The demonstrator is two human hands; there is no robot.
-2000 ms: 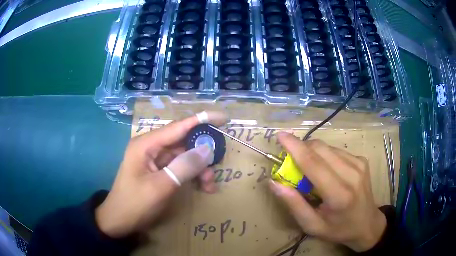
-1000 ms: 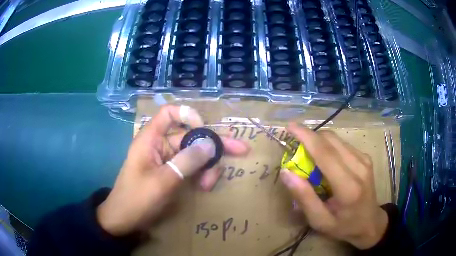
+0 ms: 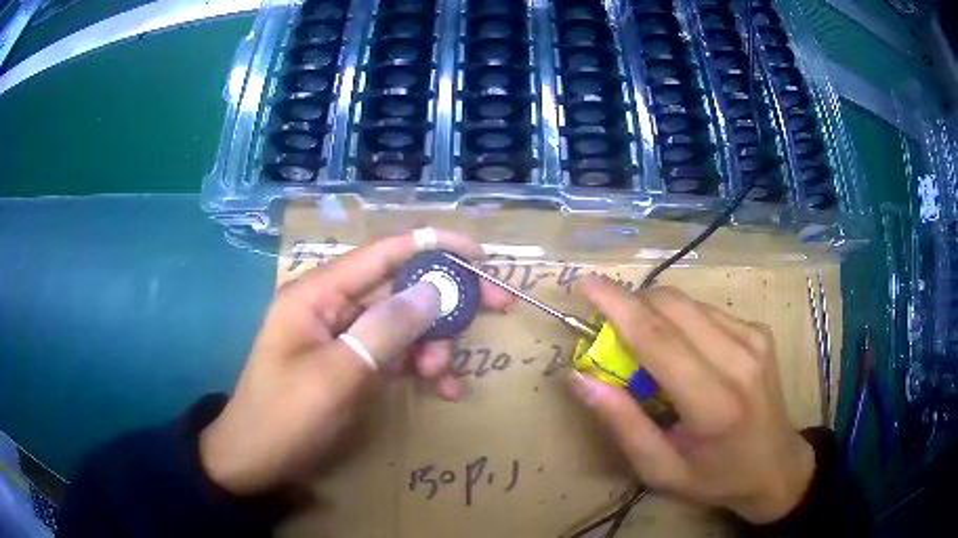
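My left hand (image 3: 305, 363), with white bands on two fingers, holds a round black part (image 3: 458, 307) above the cardboard. The part has a ring of pale dots around a pale centre, partly covered by my thumb. My right hand (image 3: 709, 394) holds a thin-shafted tool (image 3: 607, 358) by its yellow grip with a blue band. Its bright metal shaft points up and left, and the tip is at the part's upper rim. Whether it touches cannot be told.
A clear blister tray (image 3: 525, 200) with rows of black parts lies beyond the brown cardboard sheet (image 3: 462, 431) with marker writing. A black cord (image 3: 699, 241) crosses the tray edge. Slim metal tweezers (image 3: 820, 336) and purple-blue-handled cutters (image 3: 868, 405) lie right.
Since one second ago, my right hand has moved slightly left and the tool's tip has come back to the part's upper rim. The part's face is turned somewhat and shows its dots more clearly.
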